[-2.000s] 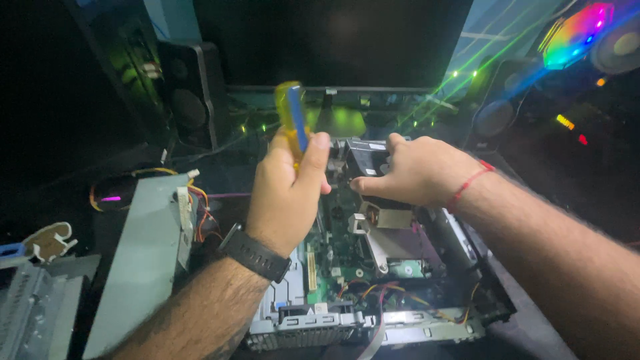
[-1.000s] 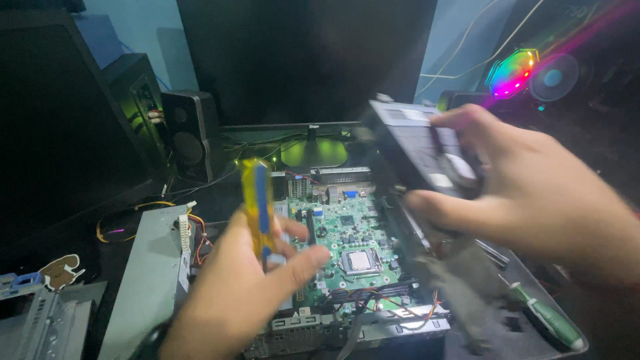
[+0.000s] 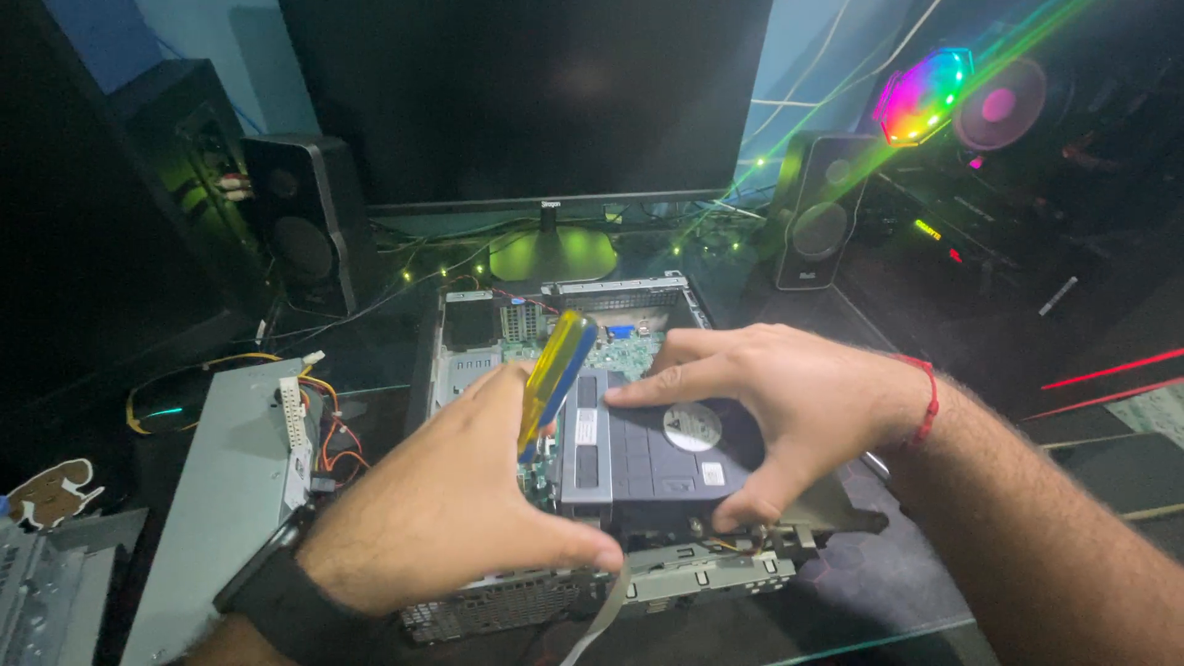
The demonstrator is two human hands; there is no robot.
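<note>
My left hand [image 3: 453, 481] holds a screwdriver by its yellow and blue handle [image 3: 558, 379], which points up; its fingers are mostly hidden behind the palm. My right hand [image 3: 768, 398] grips a black blower-style cooler or fan module [image 3: 638, 453] with a silver strip and round label, fingers on its top and thumb at the near edge. The module lies over the opened computer case [image 3: 689, 578], covering much of the green motherboard [image 3: 634, 356]. A flat grey ribbon cable [image 3: 601, 615] hangs over the case's near edge.
A metal power supply [image 3: 213, 472] with a white connector and coloured wires stands left of the case. A monitor [image 3: 546, 102] is behind, between two speakers [image 3: 305, 222] [image 3: 823, 213]. Metal parts [image 3: 55, 583] lie at the far left. A fan with coloured lights [image 3: 925, 97] glows at the upper right.
My right hand has brought the black module from the raised position at the right back over the case, where it hides the processor area seen a second ago. The screwdriver stays in my left hand.
</note>
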